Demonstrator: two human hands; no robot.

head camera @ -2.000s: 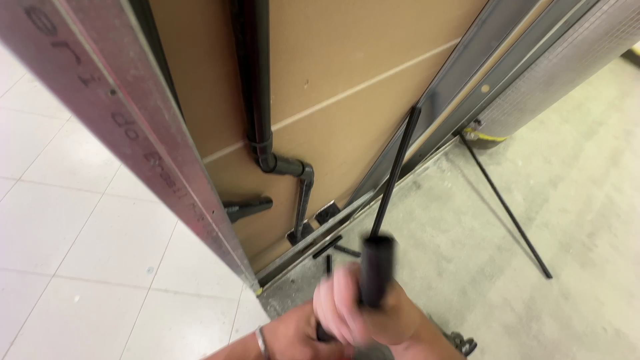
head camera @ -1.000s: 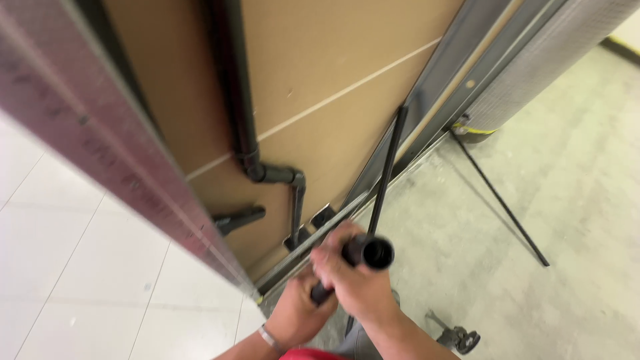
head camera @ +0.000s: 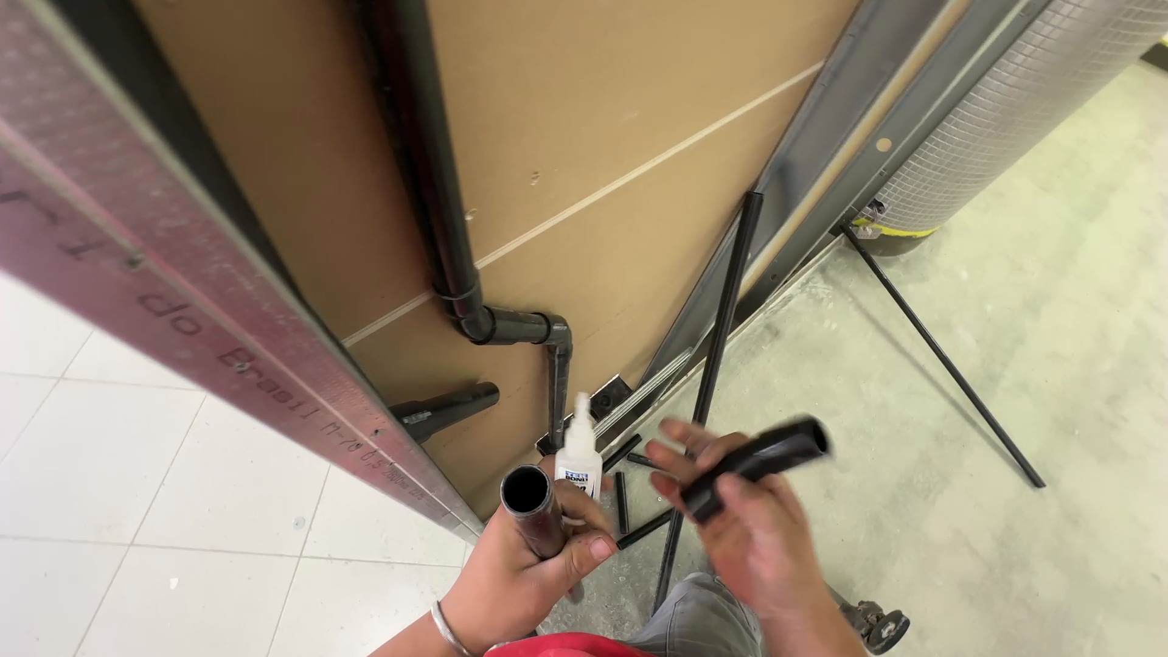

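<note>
My left hand [head camera: 525, 575], with a band at its wrist, grips a black plastic pipe [head camera: 538, 520] whose open end faces up. The same hand also holds a white glue bottle [head camera: 580, 461] with a pointed nozzle, just right of the pipe. Between the thumb and fingers of my right hand [head camera: 753, 520] is a short black pipe piece [head camera: 762, 461], slightly bent, its open end pointing up and right. The two pieces are apart. Beyond the hands, a black drain pipe with elbows [head camera: 525, 326] runs down the brown board.
A metal stud [head camera: 210, 301] with printing crosses the left side. A long black pipe [head camera: 725, 310] leans on the wall frame, and a thinner one [head camera: 949, 356] stands further right beside a foil-like roll [head camera: 995, 109]. Short black pipe pieces [head camera: 622, 502] lie on the floor near my hands.
My hands, close together on black pipe before, are now apart with a separate piece in each. The white bottle now shows in my left hand.
</note>
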